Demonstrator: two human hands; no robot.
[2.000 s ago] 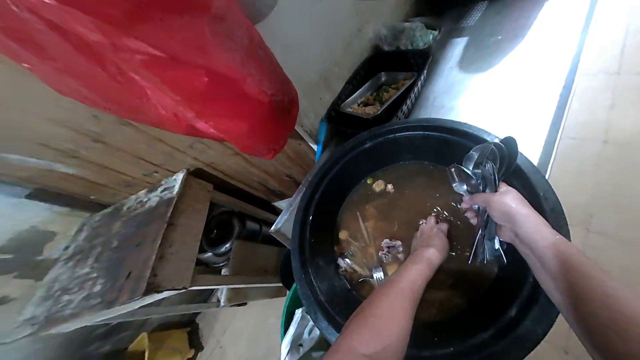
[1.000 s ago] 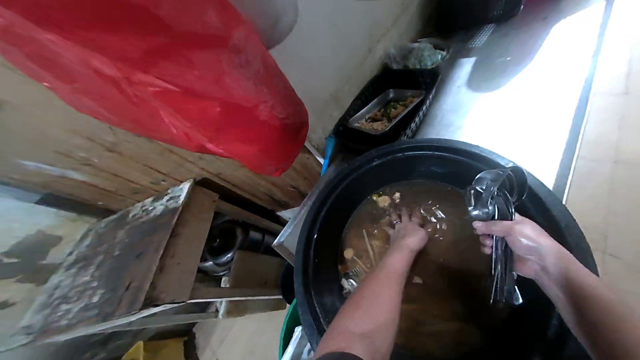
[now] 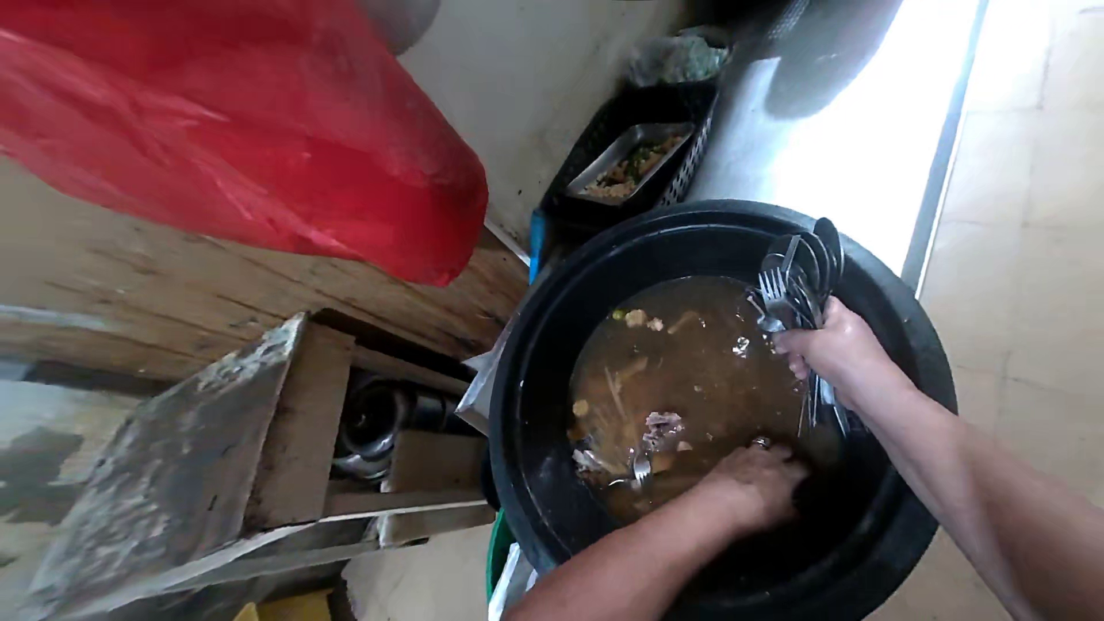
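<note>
A large round black plastic tub [image 3: 539, 431] holds murky brown water [image 3: 716, 379] with floating food scraps [image 3: 662, 424]. My right hand [image 3: 832, 349] grips a bundle of metal cutlery [image 3: 798, 285], forks and spoons among it, over the tub's right side. My left hand [image 3: 759, 483] is partly under the water in the lower right of the tub; its fingertips are hidden, so whether it holds anything does not show. A fork [image 3: 642, 466] lies partly in the water at the lower left, near the scraps.
A red plastic sheet or bag [image 3: 345, 147] hangs at upper left. Behind the tub, a black crate [image 3: 700, 142] holds a metal tray of food [image 3: 634, 164]. A shiny metal surface [image 3: 802, 164] lies beyond the tub. At left stands a worn wooden structure [image 3: 297, 431].
My left hand has moved from the upper middle of the water to the lower right of the tub. My right hand still holds the cutlery bundle, now tilted differently.
</note>
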